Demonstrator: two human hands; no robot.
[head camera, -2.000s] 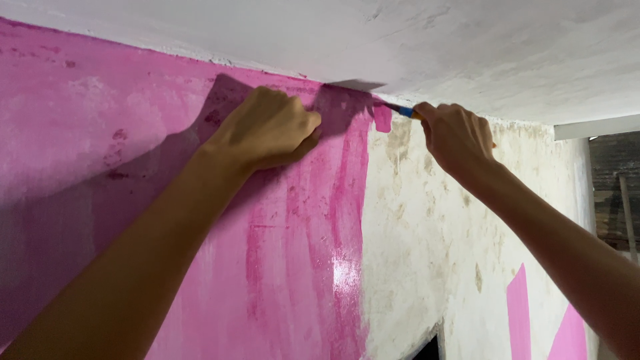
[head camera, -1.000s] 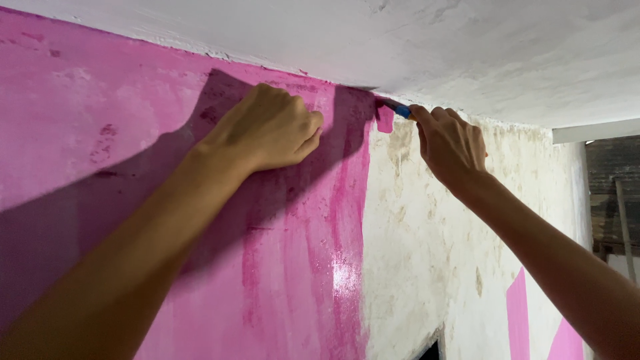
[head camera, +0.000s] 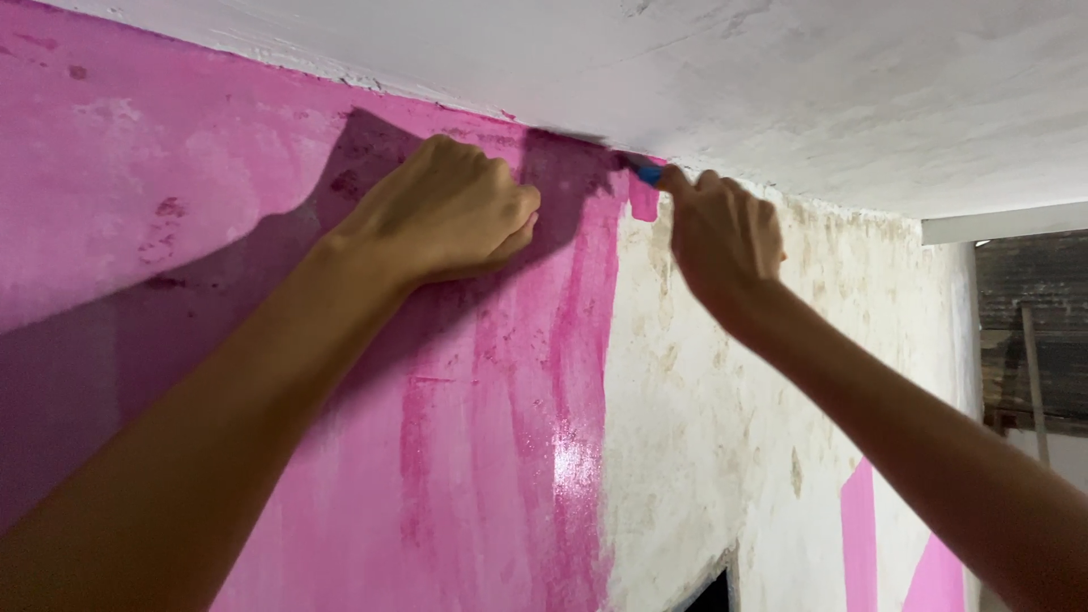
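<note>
My right hand (head camera: 727, 225) is closed round a small paintbrush (head camera: 648, 173) with a blue band, its dark bristles against the top edge of the wall, just under the ceiling. Pink paint (head camera: 510, 340) covers the wall on the left, streaked and glossy near its right border, with a short pink patch (head camera: 644, 201) below the brush. My left hand (head camera: 459, 208) is a closed fist in front of the pink part, left of the brush; nothing shows in it, though its inner side is hidden. It casts a dark shadow on the wall.
Overhead is the white ceiling (head camera: 680, 76), meeting the wall along a rough line. Right of the pink stands stained whitish wall (head camera: 697, 382) with pink stripes (head camera: 858, 535) low down. A dark opening (head camera: 714, 595) lies at the bottom, and a beam (head camera: 1003, 223) at the right.
The brush in my right hand has moved a little left along the ceiling line, and more pink shows at the top edge beside it. My left fist stays about where it was.
</note>
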